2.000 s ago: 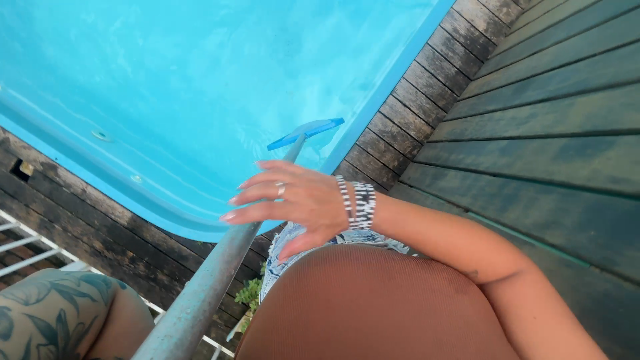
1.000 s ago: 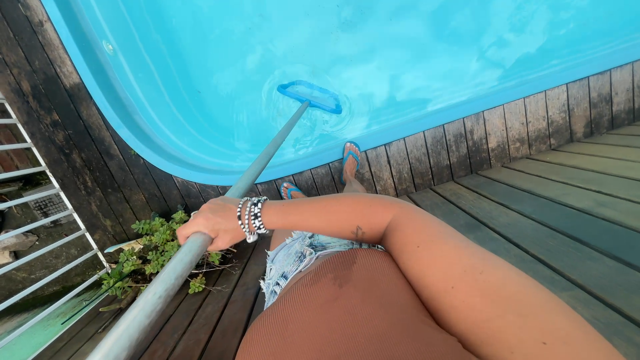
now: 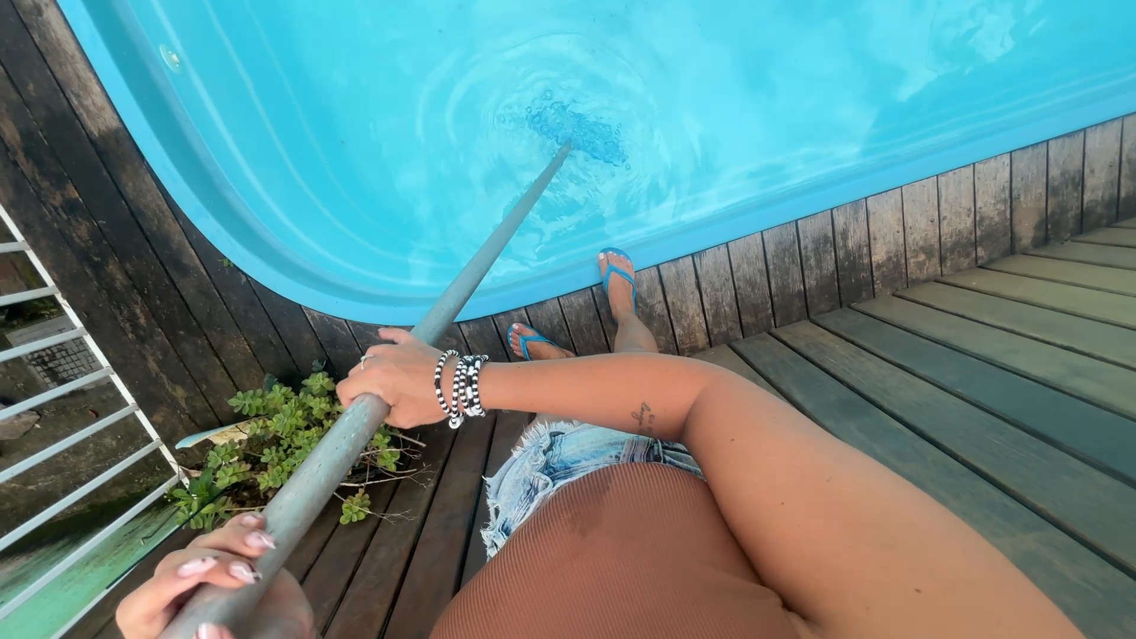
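Observation:
A long grey pole (image 3: 488,248) runs from the lower left up over the pool's edge, its far end in the water. My right hand (image 3: 395,377), with black-and-white beaded bracelets at the wrist, is closed around its middle. Lower down, my left hand (image 3: 222,581) grips the near part, fingers wrapped over it. At the far end the blue skimmer net (image 3: 577,131) lies under the rippling surface, its outline broken up by bubbles. The light blue pool (image 3: 355,297) curves round at the left.
My feet in blue flip-flops (image 3: 619,277) stand on the wooden pool border (image 3: 710,293). Green deck boards (image 3: 941,390) extend right. A leafy plant (image 3: 275,435) grows beside the pole at the left, near a white metal railing (image 3: 89,337).
The skimmer net, at the surface a second ago, is now under water with rings around it. My right hand, open over the pole two seconds ago, grips it. My left hand has come into view.

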